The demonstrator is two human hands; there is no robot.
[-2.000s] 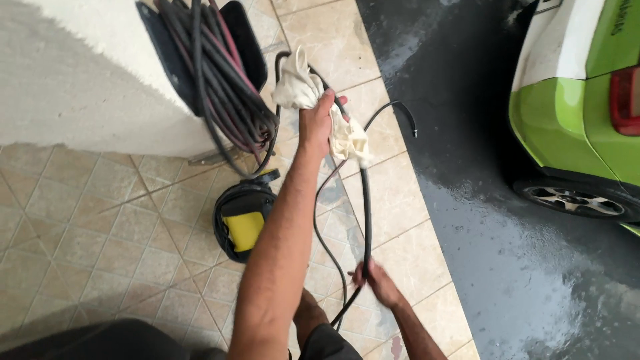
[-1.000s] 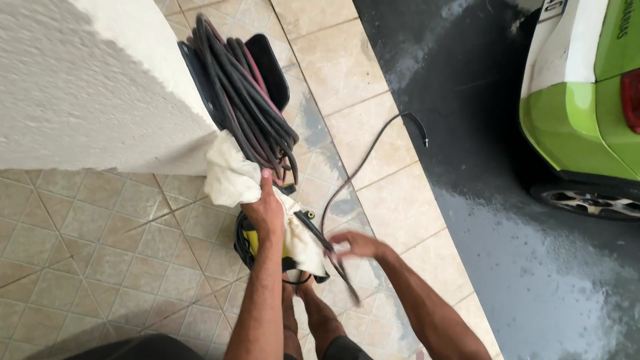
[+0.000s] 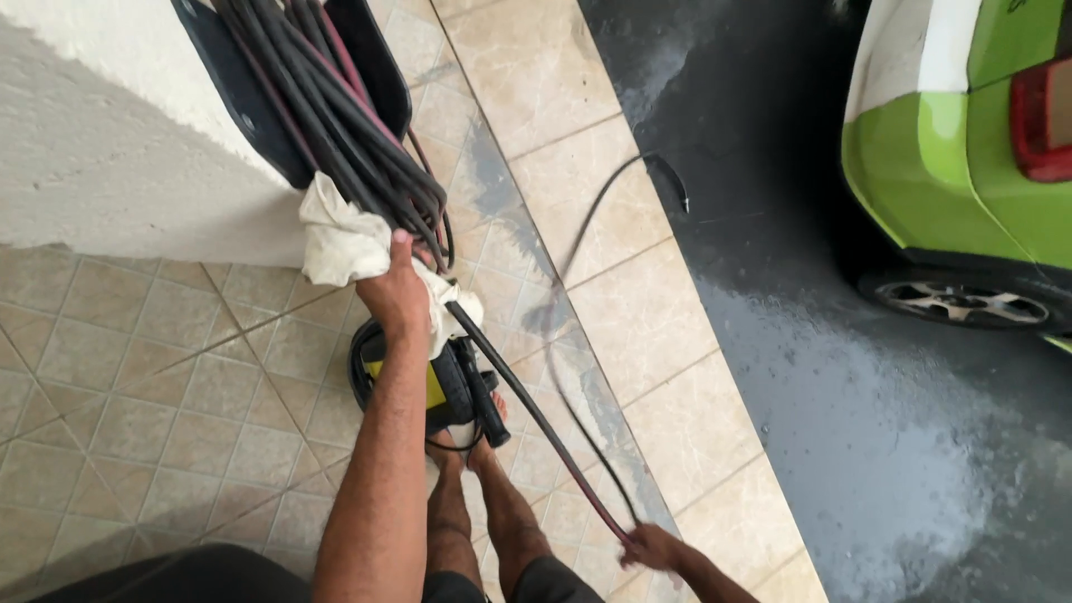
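My left hand (image 3: 400, 289) is closed around a cream cloth (image 3: 342, 233) wrapped about a black hose, just below the bundle of coiled hose (image 3: 335, 109). That bundle hangs on a black wall-mounted holder (image 3: 387, 75). From the cloth, a length of hose (image 3: 532, 406) runs down to my right hand (image 3: 657, 548), which grips it at the lower right. The hose's free part (image 3: 586, 226) curves away over the tiles, its metal-tipped end lying on the dark wet floor.
A black and yellow machine (image 3: 435, 385) with a handle and cord stands by my feet. At left is a rough white wall (image 3: 151, 159). A green and white car (image 3: 930, 151) is parked on the dark wet pavement (image 3: 837, 435) at right.
My left hand with the cloth has moved from over the loose hose to beside the hanging bundle. My right hand, open near the hose a second ago, now grips it farther down.
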